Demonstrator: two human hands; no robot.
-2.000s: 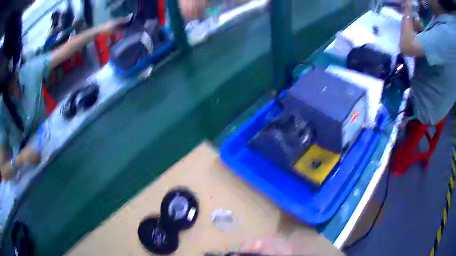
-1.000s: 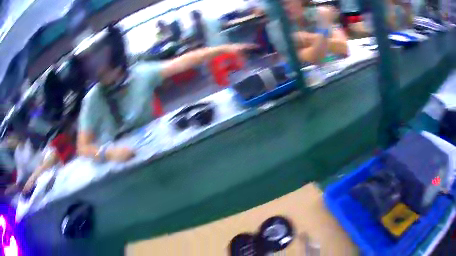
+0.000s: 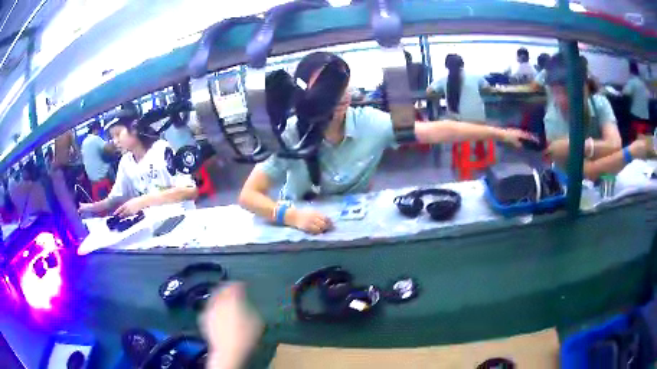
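My left hand (image 3: 232, 326) is blurred at the lower left, its fingertips beside a black headphone (image 3: 189, 282) on the green bench; whether it touches or grips it I cannot tell. My right hand is not in view. Another black headphone (image 3: 324, 294) lies to the right of my hand, with a round disc with a silver centre (image 3: 403, 289) at its right end. A dark round disc (image 3: 495, 364) is cut off by the bottom edge, on the tan cardboard sheet (image 3: 425, 352).
A blue bin (image 3: 130, 360) with black headphones is at the lower left. Part of the blue tray (image 3: 576, 353) shows at the lower right. Headphones hang from the green rail (image 3: 439, 21) above. People work at the opposite bench (image 3: 288, 234); a green post (image 3: 575, 115) stands at right.
The view has swung left and up, so the blue tray and cardboard sit lower and mostly out of frame. My left hand and the headphones on the green bench now show.
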